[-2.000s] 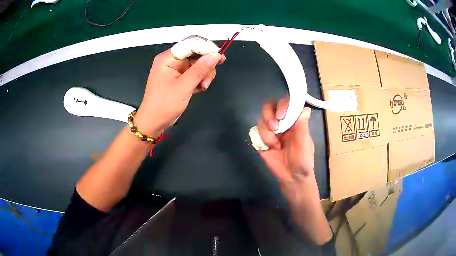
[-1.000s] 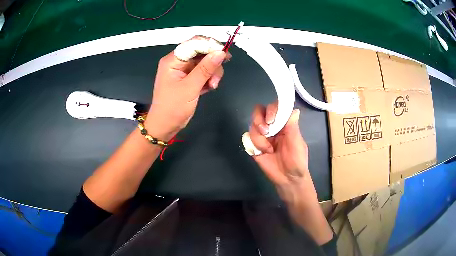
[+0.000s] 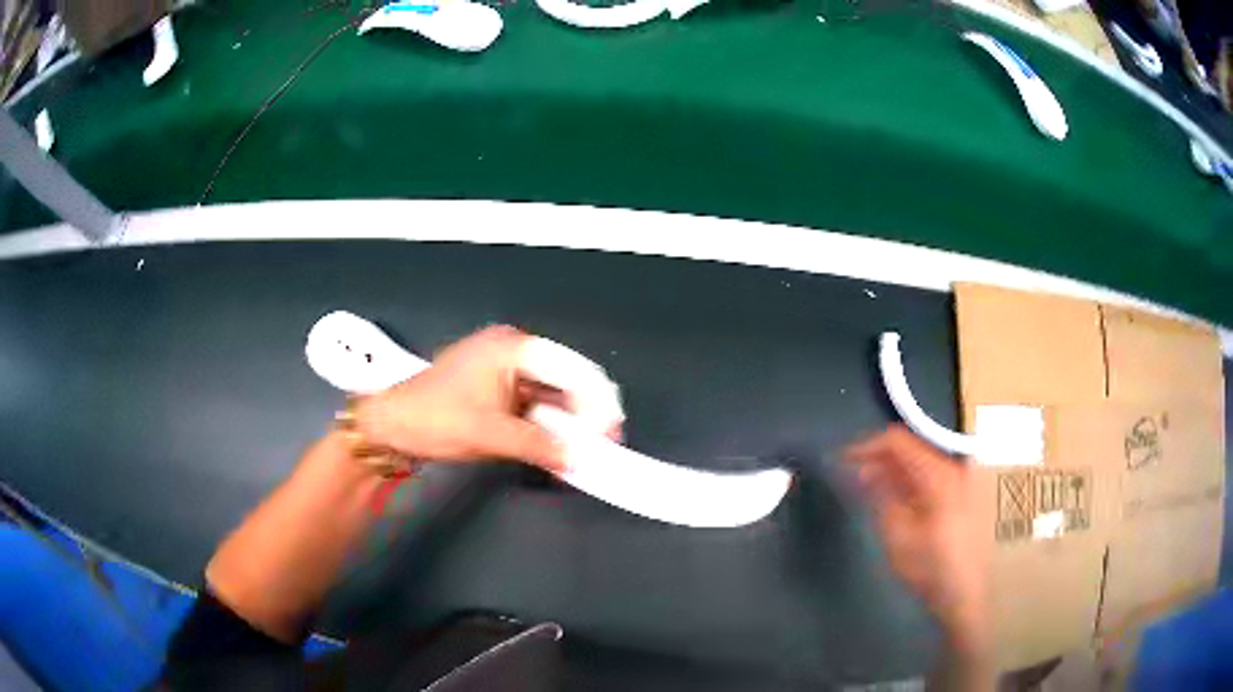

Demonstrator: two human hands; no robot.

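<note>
A white curved arm shell (image 3: pixel 683 493) points right, with its left end in the fingers of my left hand (image 3: pixel 507 412). A white curved shape above that grip looks like a covering on my finger, but blur makes this unsure. My right hand (image 3: pixel 909 493) is blurred, away from the shell's free end, with fingers apart and nothing visible in it. A white handle housing (image 3: pixel 352 354) lies on the dark bench left of my left hand, which hides its narrow end. No red leads can be made out at the grip.
A thin curved white piece (image 3: pixel 903 388) lies beside a flattened carton (image 3: pixel 1034 345) at the right. Behind the white rail (image 3: pixel 609 226), the green belt (image 3: pixel 568 149) carries several white parts, including a housing with a blue strip (image 3: pixel 453 25), and a thin dark lead.
The shell has come down from the rail and swung to lie roughly sideways. My right hand has let go of it and moved right; my left hand now holds its end. The view has shifted.
</note>
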